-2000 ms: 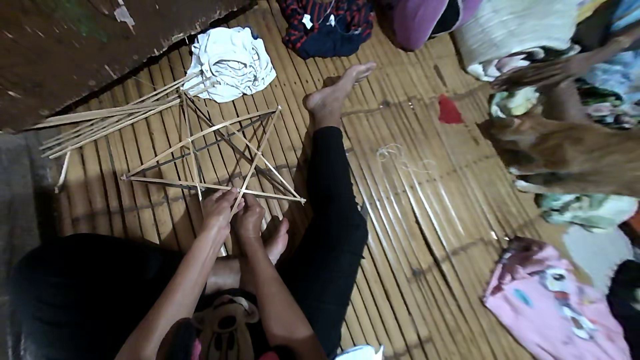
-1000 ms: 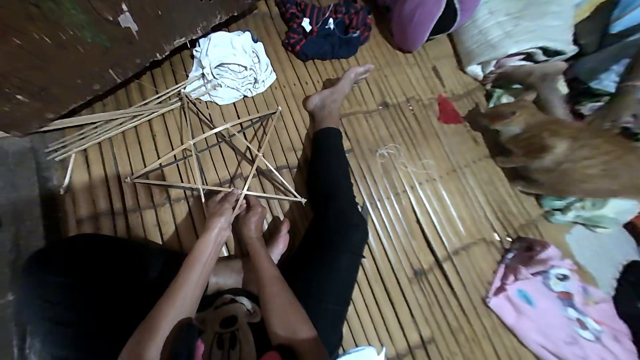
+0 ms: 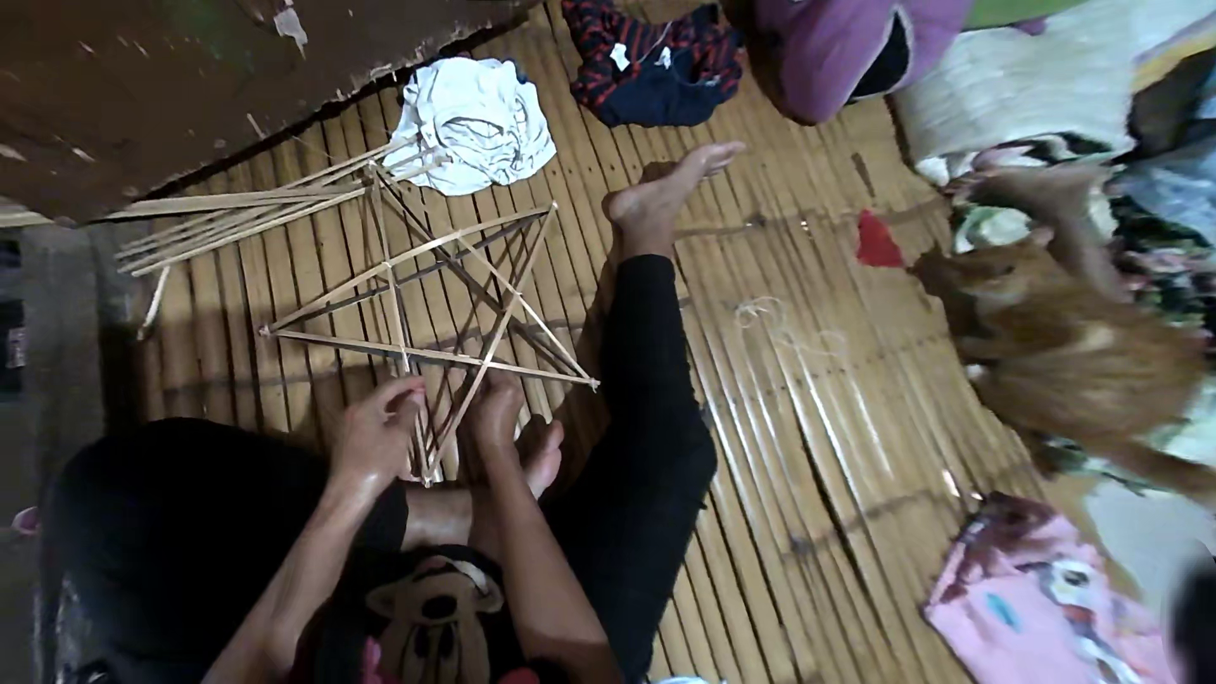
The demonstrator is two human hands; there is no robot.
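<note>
A star-shaped frame of thin bamboo strips (image 3: 332,339) lies between my legs, its near point close to my body and its strips crossing one another. My left hand (image 3: 382,427) is at the left near strip, with thumb and fingertips brought together beside it; whether they pinch the strip is unclear. My right hand (image 3: 496,408) is under the crossing at the right near side, its fingers partly hidden by the strips, so its hold cannot be told.
Loose bamboo strips (image 3: 237,201) and a crumpled white cloth (image 3: 475,123) lie beyond the frame. Thin string (image 3: 760,312) and a red scrap (image 3: 878,239) are on the slatted bamboo floor. An orange cat (image 3: 1083,351) lies at right, near a pink garment (image 3: 1035,598).
My hands were close together at the crossing of the strips; now they are apart, my left hand further left along the near strip. The cat has shifted toward the red scrap since the oldest frame.
</note>
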